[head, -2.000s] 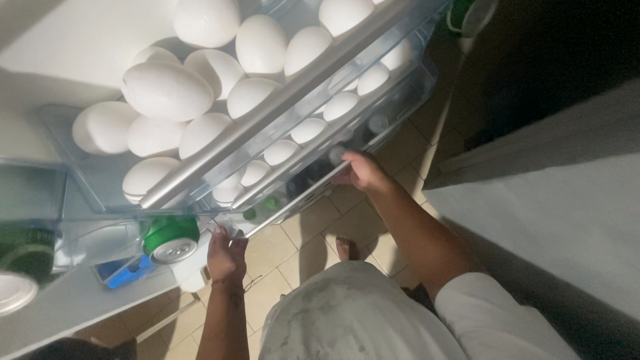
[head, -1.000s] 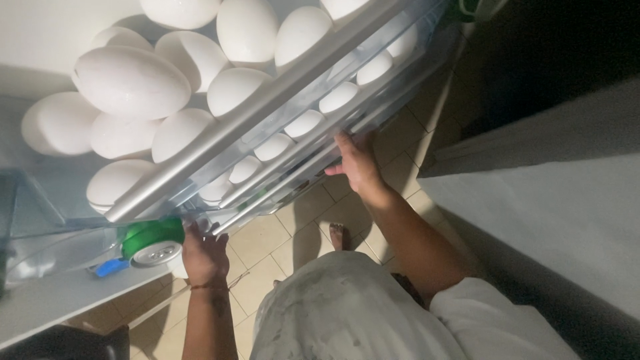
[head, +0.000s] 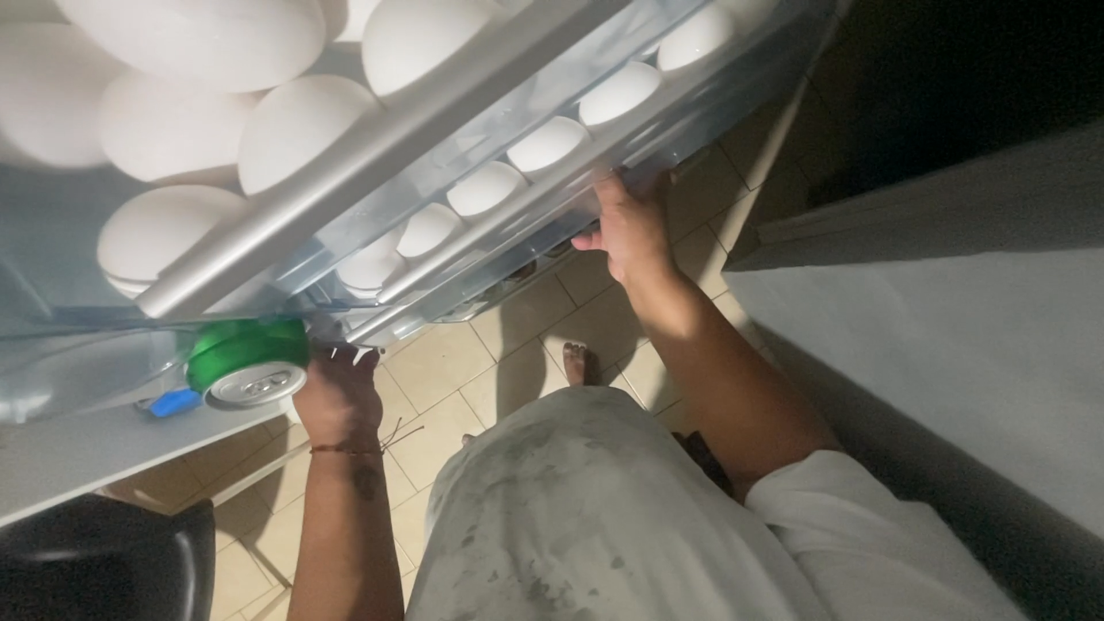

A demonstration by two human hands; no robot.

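Several white eggs (head: 172,233) fill a clear plastic refrigerator drawer with a silver front trim (head: 371,164). Below it, a row of eggs (head: 548,144) shows through another clear drawer or shelf. My right hand (head: 636,226) is at the lower drawer's front edge, thumb raised against it; its other fingers are partly hidden. My left hand (head: 343,392) is at the left end of the lower drawer's edge, beside a green can (head: 250,362); its fingertips are partly hidden, so its hold cannot be told.
A blue object (head: 175,403) lies by the can, near a white door edge (head: 129,448). A black rounded object (head: 103,561) stands at the lower left. A grey panel (head: 931,345) rises close on my right. My bare foot (head: 575,362) is on the tiled floor (head: 448,362).
The view has come closer to the egg drawers. My right hand's thumb and fingers have spread from their earlier closed hold on the lower edge. The left hand stays near the edge's left end.
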